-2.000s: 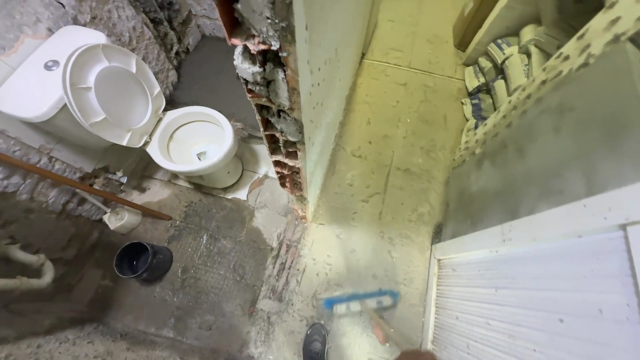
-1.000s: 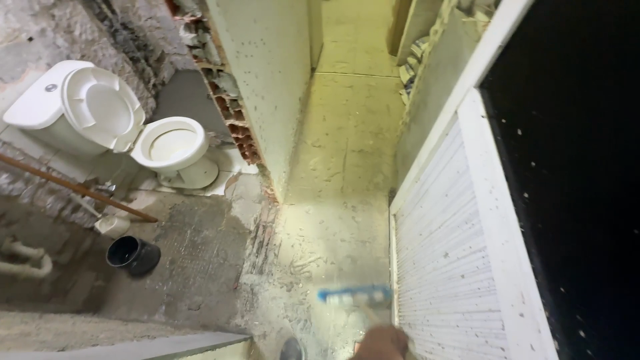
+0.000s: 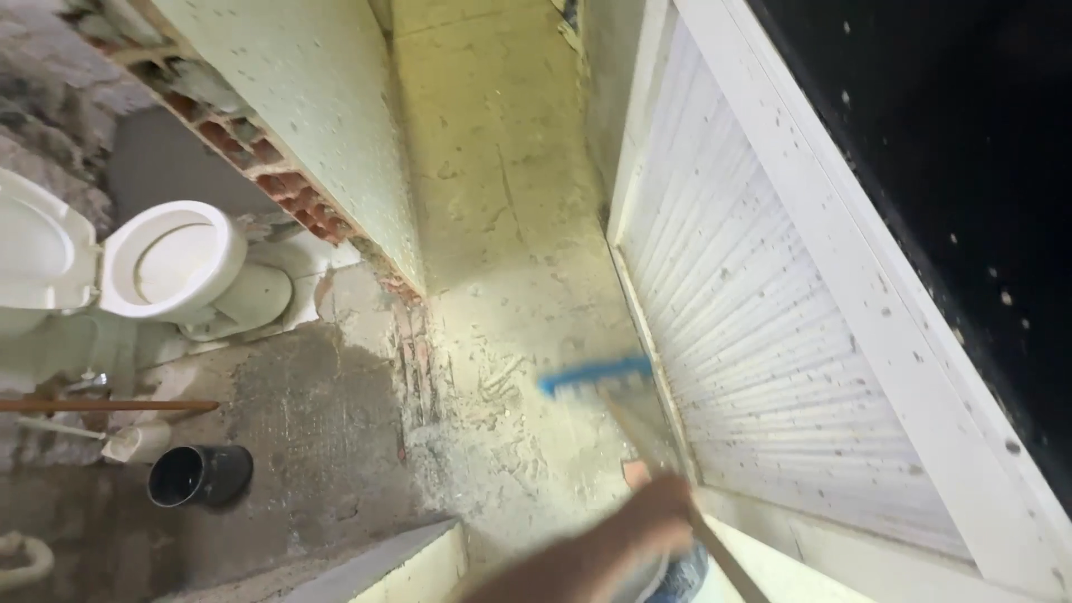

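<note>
My left hand (image 3: 662,511) is closed around the pale wooden handle (image 3: 724,557) of a broom near the bottom of the head view. Its forearm enters from the bottom edge, slightly blurred. Beyond the hand, the blue broom head (image 3: 596,374), with pale bristles, is over the dusty passage floor (image 3: 502,310), close to the base of the white panelled door (image 3: 779,335). A small orange-pink patch lies just beyond my hand; I cannot tell what it is. Part of blue clothing (image 3: 680,576) shows below the hand. My right hand is outside the view.
A broken brick wall end (image 3: 293,197) divides the passage from a rough floor with a white toilet (image 3: 176,260). A black bucket-like container (image 3: 201,476), a brown stick (image 3: 109,405) and a curved pale pipe (image 3: 25,561) are at left. A ledge (image 3: 402,565) juts in below.
The broom head has moved right, close to the door's base. More of my left hand and forearm shows. The view has shifted toward the door, and the shoe seen earlier is no longer visible.
</note>
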